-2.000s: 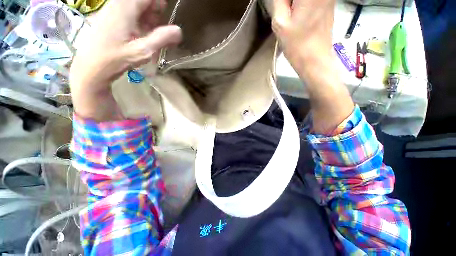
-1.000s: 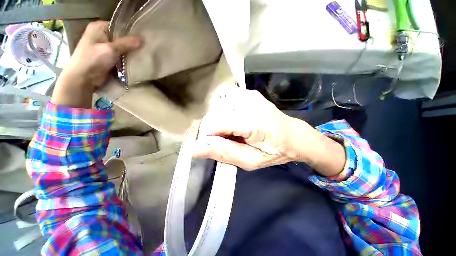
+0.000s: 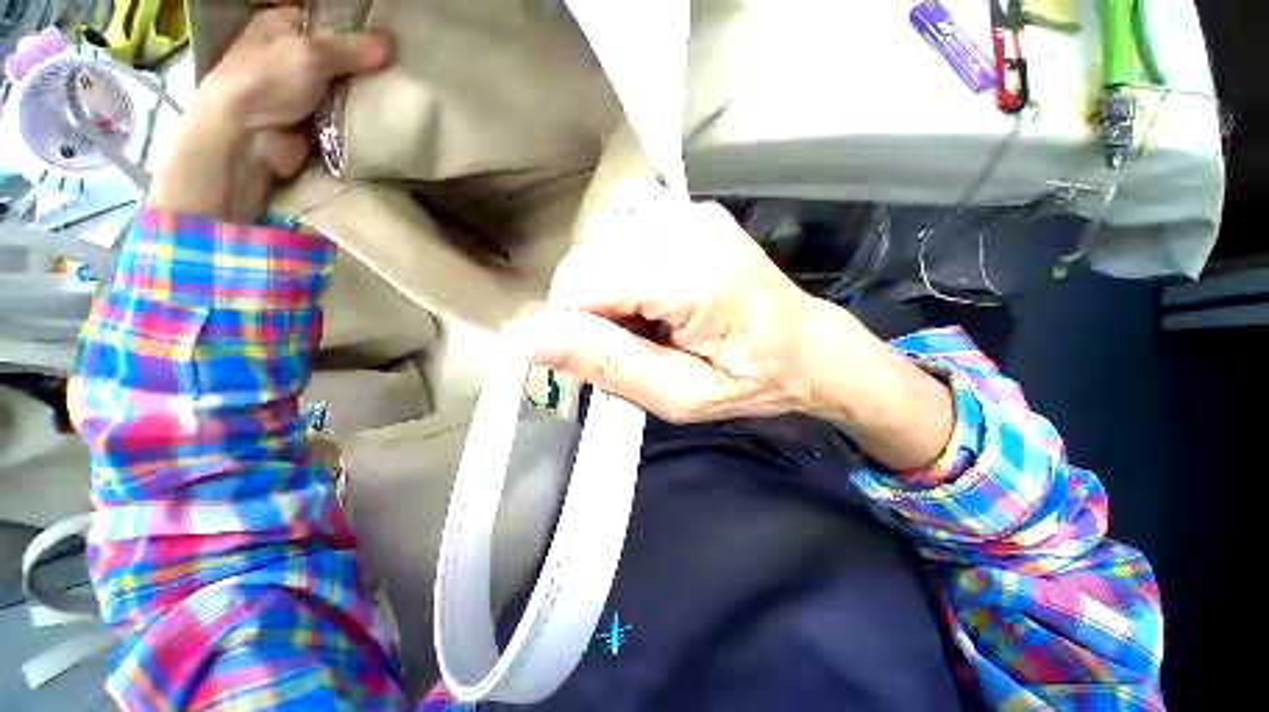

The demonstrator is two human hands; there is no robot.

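Observation:
A beige tote bag (image 3: pixel 487 104) is held open in front of me, its inner pocket with a zipper (image 3: pixel 331 139) showing at the upper left. My left hand (image 3: pixel 265 104) grips the pocket and bag edge by the zipper end, thumb lying on the pocket. My right hand (image 3: pixel 682 327) is closed on the near rim at the base of a pale strap (image 3: pixel 550 612). The strap hangs in a loop below it over my dark apron. The rim under my right fingers is hidden and washed out by glare.
The white-covered table (image 3: pixel 835 139) at upper right bears a purple item (image 3: pixel 952 45), a red-and-black small tool (image 3: pixel 1010 70) and a green-handled tool (image 3: pixel 1118 56). Thin cords hang below its edge. Other beige bags (image 3: pixel 369 397) lie at left, near a pink-white fan (image 3: pixel 77 111).
My right hand has come from the bag's far right side down to the near rim and strap. My left hand has shifted left with the pocket edge, and the bag has turned with it.

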